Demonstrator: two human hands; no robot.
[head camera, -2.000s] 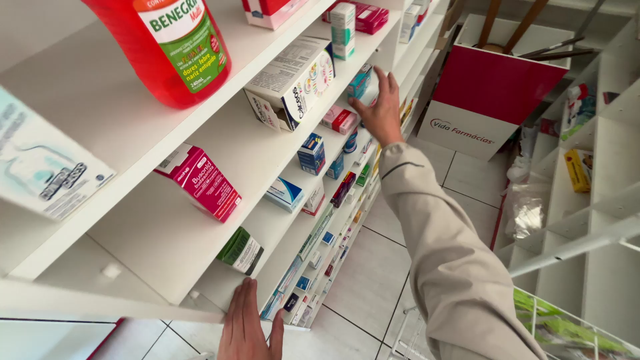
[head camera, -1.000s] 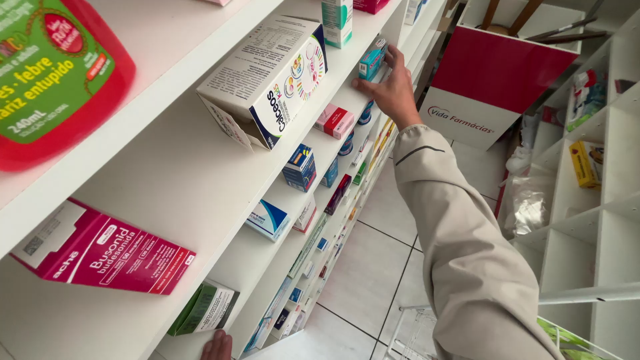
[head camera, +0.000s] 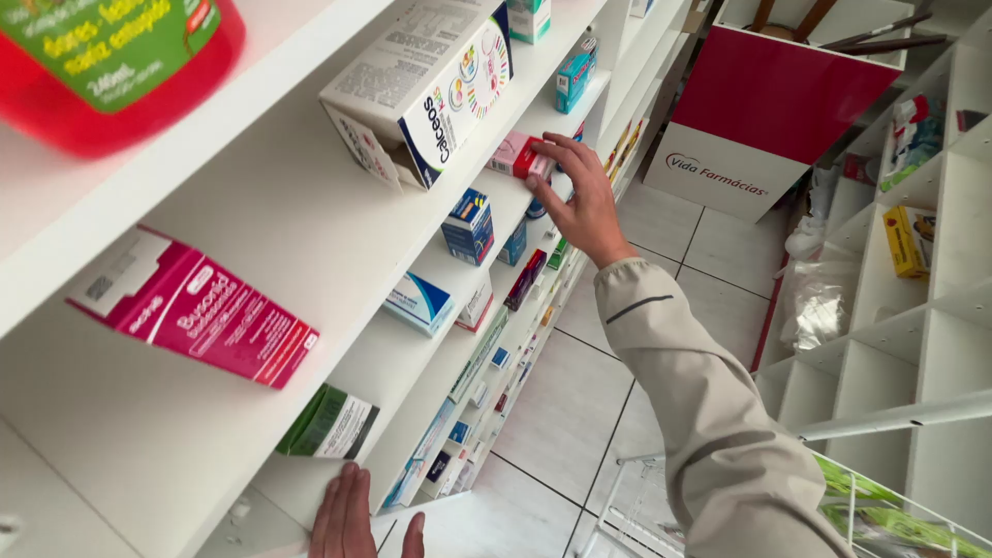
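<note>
My right hand, in a beige sleeve, has its thumb and fingertips on the end of a pink and red box, which lies on a white shelf. Past it on the same shelf stands a teal box, apart from my fingers. My left hand is at the bottom edge, fingers spread from the thumb and holding nothing, just below a green and white box. Nearer on the shelves are a blue box, a white and blue box, a magenta Busonid carton and a white Calceos carton.
A red bottle stands on the upper shelf at left. Lower shelves hold several small medicine boxes. Beyond my right arm are a red and white bin with sticks in it, white cubbyholes and a white wire rack on the tiled floor.
My right hand has let go of the teal box, which stays on the shelf, and has moved nearer to the pink and red box. More of my left hand shows than one second ago.
</note>
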